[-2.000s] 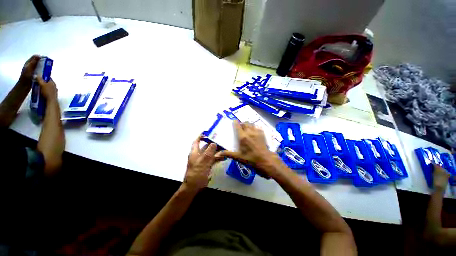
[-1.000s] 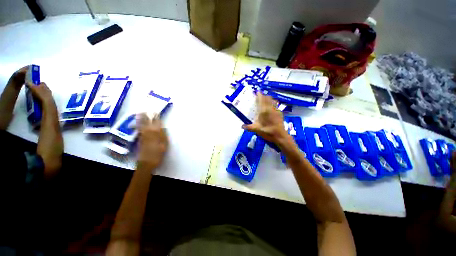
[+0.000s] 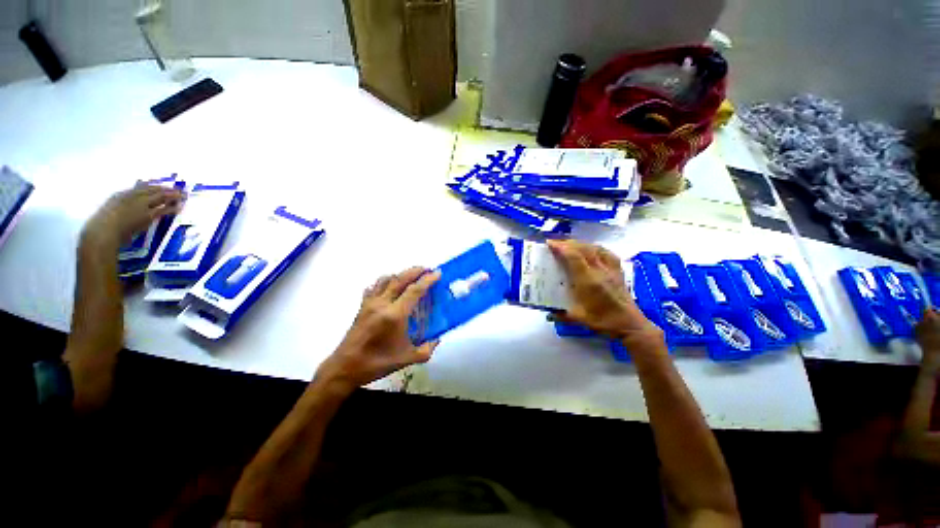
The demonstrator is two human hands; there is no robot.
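Observation:
My left hand point(image 3: 383, 328) holds a bright-blue insert tray point(image 3: 464, 290) with a white plug shape in it, tilted above the table's front edge. My right hand point(image 3: 598, 289) grips a white and blue retail box point(image 3: 536, 276) whose end faces the tray; the tray's far end is at the box's end. Whether it is inside cannot be told. Filled retail boxes point(image 3: 245, 272) lie in a row at left. Blue trays with white cables point(image 3: 734, 306) lie in an overlapping row at right, partly hidden by my right hand.
Unfilled boxes point(image 3: 577, 173) lie in a loose pile before a red bag point(image 3: 660, 108) and black bottle point(image 3: 561, 100). A brown paper bag point(image 3: 412, 52), a phone point(image 3: 187, 99) and a cable heap point(image 3: 845, 175) are further back. Another person's hand point(image 3: 134, 215) reaches the left boxes.
My left hand has let go of the third box in the left row, moved right and taken hold of a blue tray. My right hand has brought its box slightly right and lower.

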